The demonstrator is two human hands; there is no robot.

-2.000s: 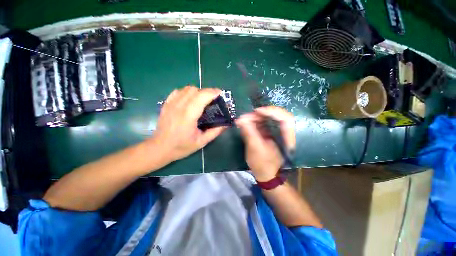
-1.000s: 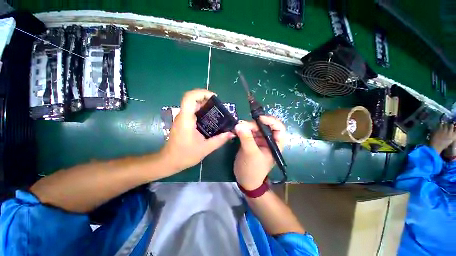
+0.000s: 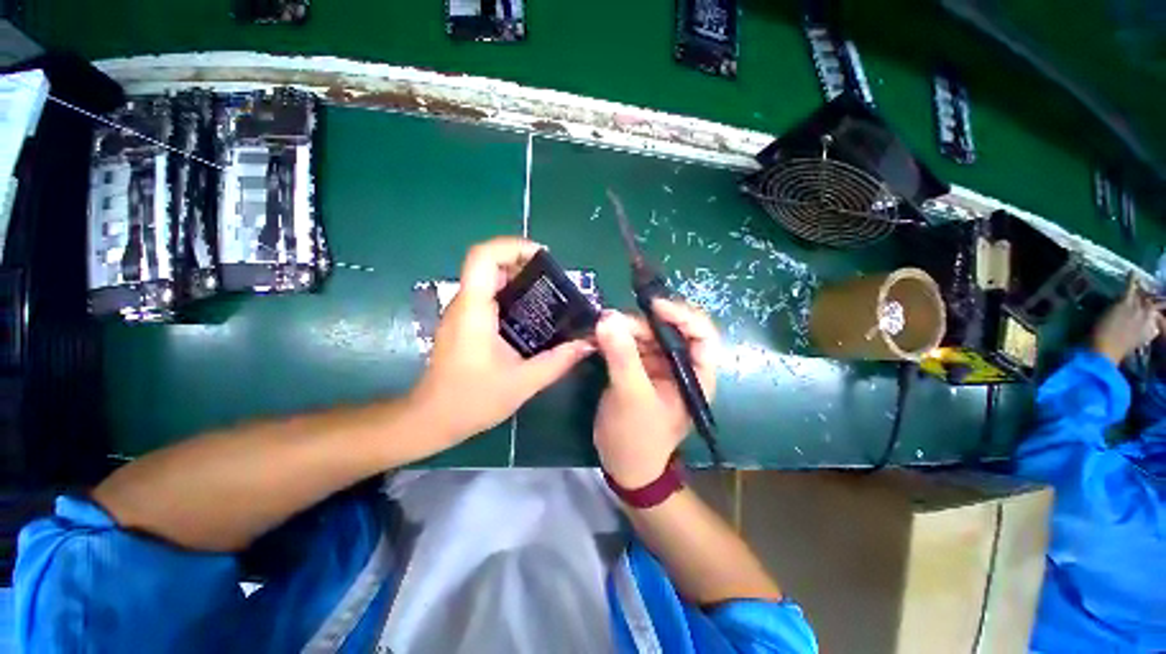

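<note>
My left hand (image 3: 476,345) holds a flat black phone battery (image 3: 546,304) with white print, tilted up above the mat. My right hand (image 3: 646,383) has thumb and finger at the battery's lower right corner. It also holds the black soldering iron (image 3: 674,348) between the fingers, with the thin tip pointing up and away from the battery. The battery leads are too small to make out. A phone mainboard assembly (image 3: 432,302) lies on the green mat, mostly hidden behind my left hand and the battery.
Upright phone assemblies (image 3: 267,198) stand at left. White slivers (image 3: 754,281) are scattered right of the hands. A fan (image 3: 825,198), brown tube (image 3: 850,317) and black-yellow block (image 3: 978,364) stand at right. The conveyor (image 3: 588,51) carries units. A cardboard box (image 3: 972,549) and another person's blue sleeve (image 3: 1087,434) show at right.
Since two seconds ago, the iron has come up into a steeper, clearer pose, and the battery face has turned more toward the camera. Over the last second the hands have hardly moved; the view has shifted slightly.
</note>
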